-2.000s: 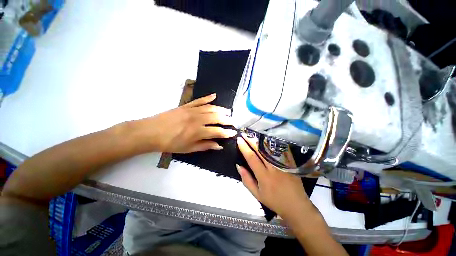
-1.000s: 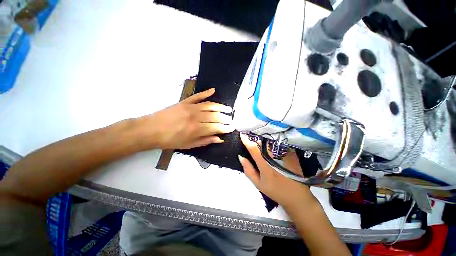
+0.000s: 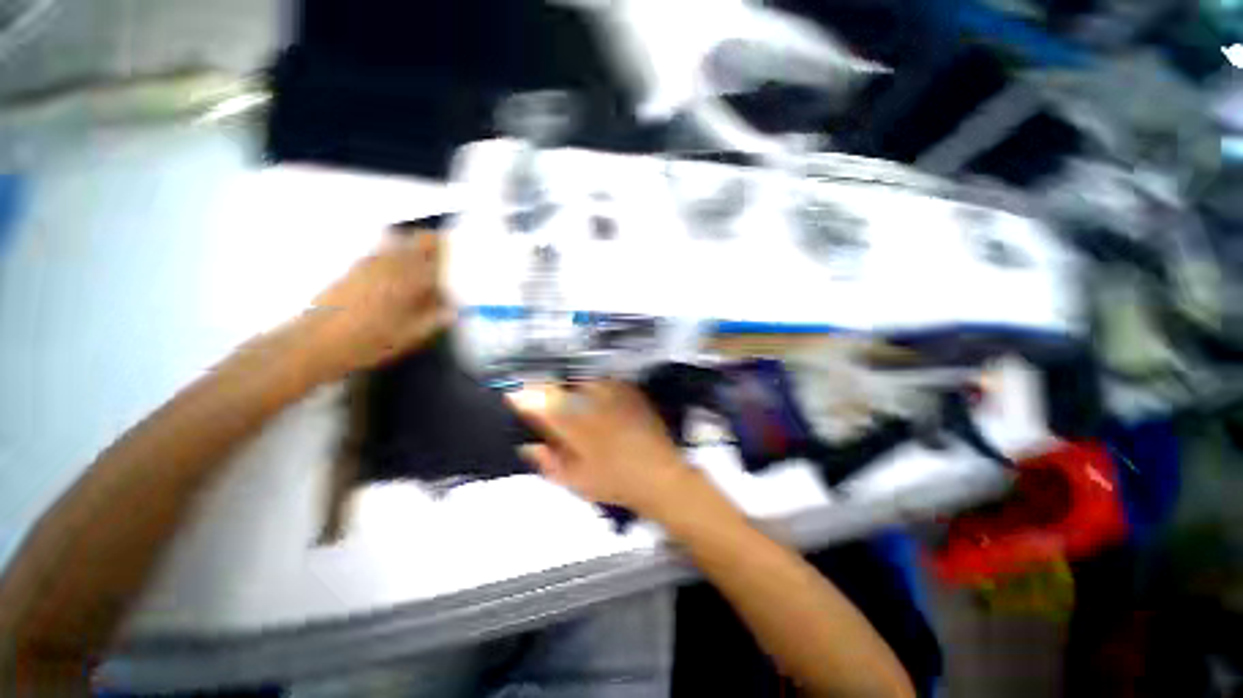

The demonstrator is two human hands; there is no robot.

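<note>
The picture is blurred. A black fabric piece (image 3: 430, 416) lies on the white machine table, under the left end of the white sewing machine head (image 3: 777, 252). My left hand (image 3: 393, 297) is at the fabric's upper left part, its fingertips hidden beside the head. My right hand (image 3: 596, 434) is at the fabric's right side, just below the needle area, fingertips near the machine. Whether either hand grips the cloth cannot be told. A brown strip (image 3: 346, 464) lies along the fabric's left edge.
Dark cloth (image 3: 368, 96) lies beyond the machine. A smartphone (image 3: 766, 412) and a small black item (image 3: 866, 450) lie right of the needle. A red basket (image 3: 1050, 511) is below the table at the right. The table's front edge (image 3: 477, 603) runs across near me.
The view has swung to the right and blurred, so the whole machine head shows. My left hand has moved up along the fabric's left part. My right hand stays near the needle area.
</note>
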